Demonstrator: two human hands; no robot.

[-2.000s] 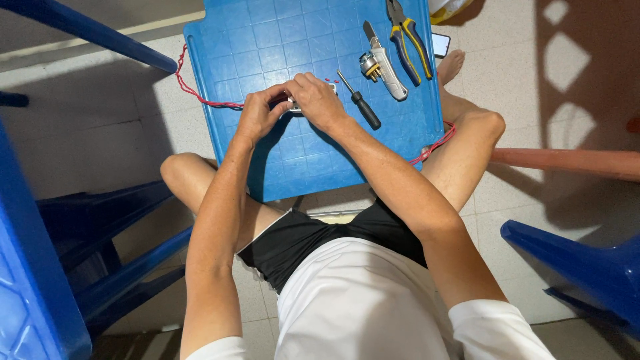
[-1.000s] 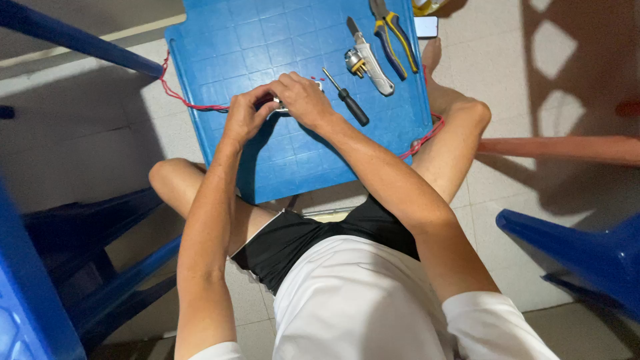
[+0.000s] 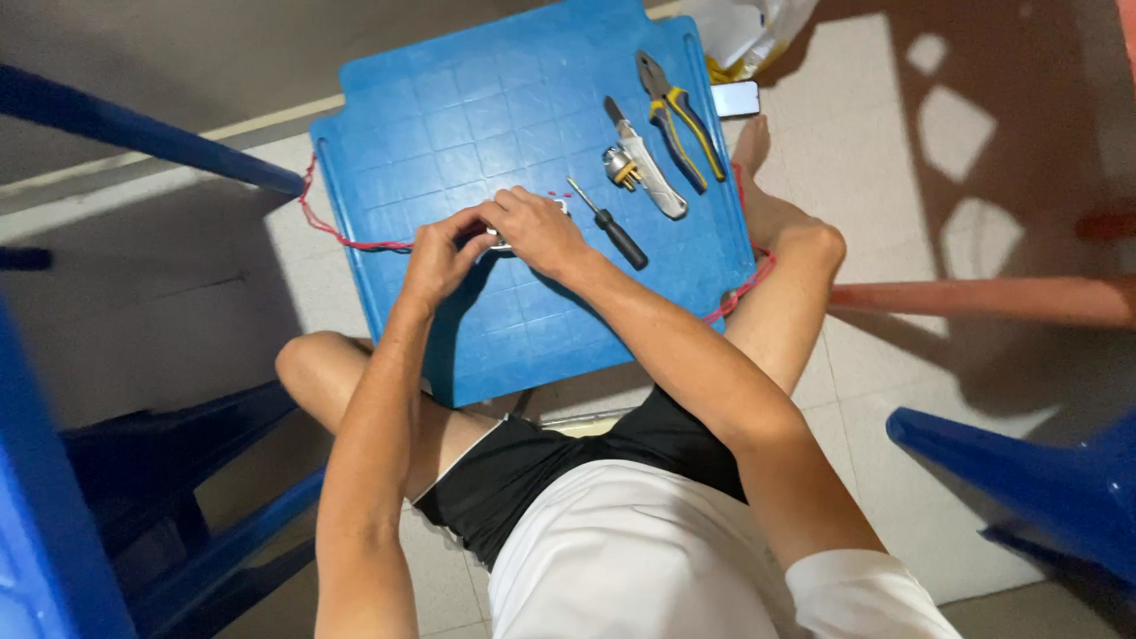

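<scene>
My left hand and my right hand meet over a small white object on the blue plastic table. Fingers cover most of it, so its kind is unclear; both hands appear to grip it. Red wire runs from the table's left edge to my left hand. Small red bits lie just beyond my right hand. To the right are a black-handled screwdriver, a small metal part with brass-coloured pins, a utility knife with its blade out, and yellow-and-blue combination pliers.
Red wire also hangs at the table's right edge, by my knee. A phone and a plastic bag lie past the far right corner. Blue plastic furniture stands at left, another blue piece at right, near a reddish bar.
Both hands stay together at the white object, with only small shifts of the fingers. The tools lie as before. The view has shifted slightly.
</scene>
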